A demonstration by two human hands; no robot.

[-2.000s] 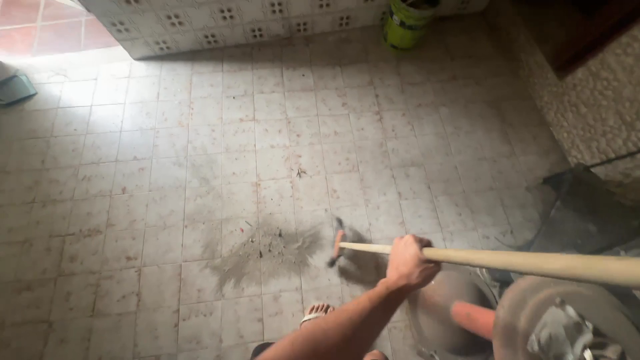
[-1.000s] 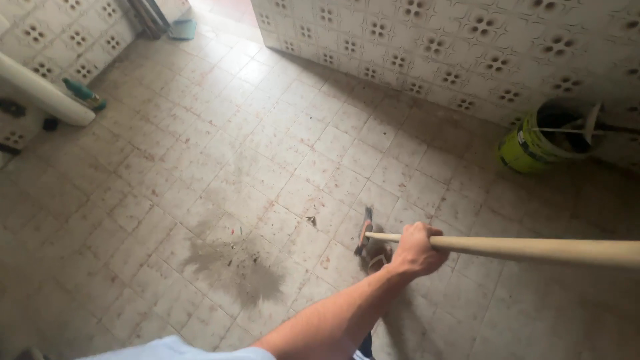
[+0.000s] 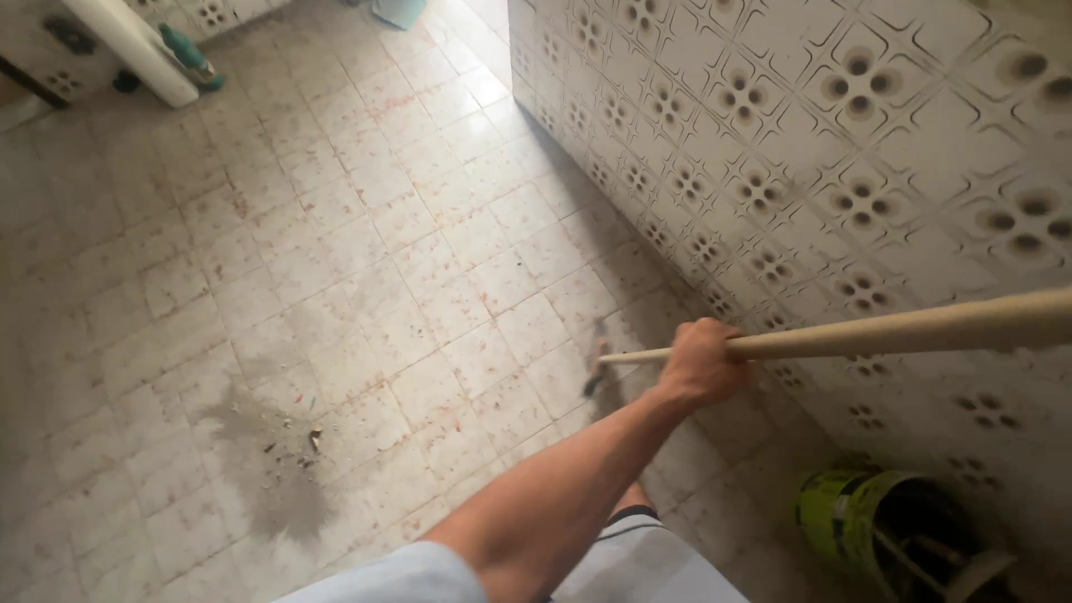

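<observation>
My left hand (image 3: 708, 360) is closed around the long wooden handle (image 3: 888, 331) of a broom, low on the shaft. The narrow broom head (image 3: 596, 360) rests on the tiled floor left of my hand, slightly blurred. From my hand the handle runs out past the right edge of the view. My right hand is out of view. A pile of grey dust and small debris (image 3: 289, 456) lies on the floor at the lower left, apart from the broom head.
A patterned tile wall (image 3: 758, 193) rises along the right. A green bucket (image 3: 829, 511) with things in it stands at its foot, lower right. A white tube-like object (image 3: 134, 54) and a teal bottle-shaped thing (image 3: 188, 54) are at the upper left, and a teal flat object (image 3: 400, 10) at the top.
The view has swung strongly, bringing the wall closer. The broom head, beside the dust pile two seconds ago, is now well to its right near the wall. My left hand has kept its grip.
</observation>
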